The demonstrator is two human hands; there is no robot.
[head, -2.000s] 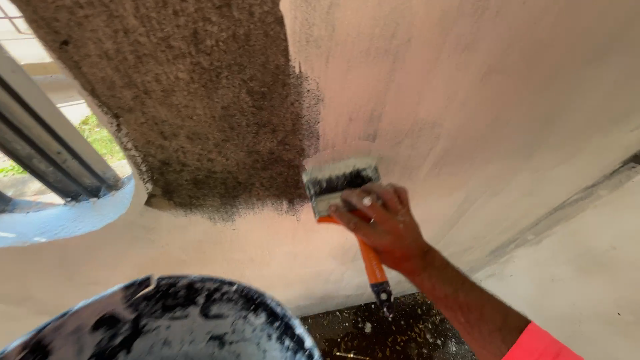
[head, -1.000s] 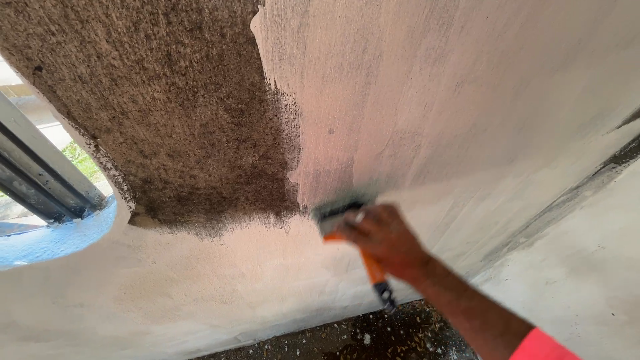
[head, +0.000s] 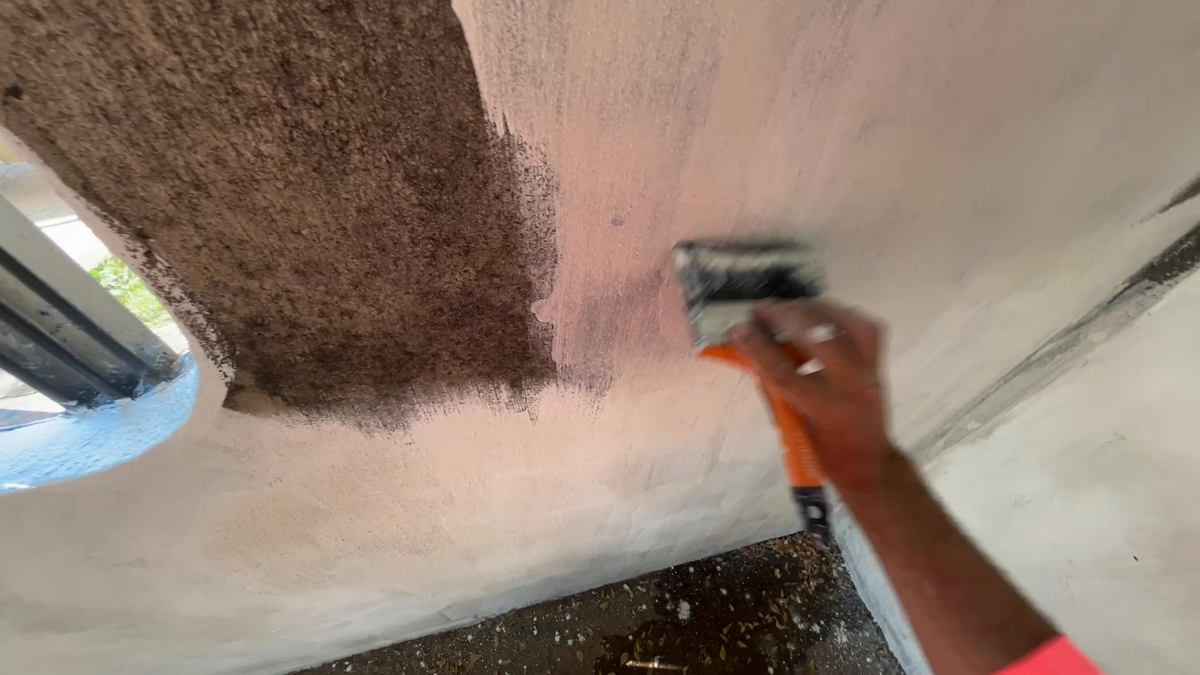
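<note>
My right hand (head: 830,375) is closed around a wide paintbrush (head: 797,431) with an orange handle, its black end pointing down. The blurred, paint-smeared bristles lie against the pale, freshly coated part of the wall (head: 619,187). To the left of the brush is a dark brown, rough uncoated patch of wall (head: 356,206) with a ragged edge. Pale coating also runs below that patch. My left hand is out of view.
At the left is an opening with a blue-painted sill (head: 122,431) and metal frame bars (head: 75,328). A second wall (head: 1078,487) meets this one at the right, along a dark streaky corner. Below lies a dark floor (head: 656,619) with paint spots and dry leaves.
The brush in my right hand has moved right, away from the dark patch's edge. The paint-smeared bucket seen at the lower left two seconds ago is out of view.
</note>
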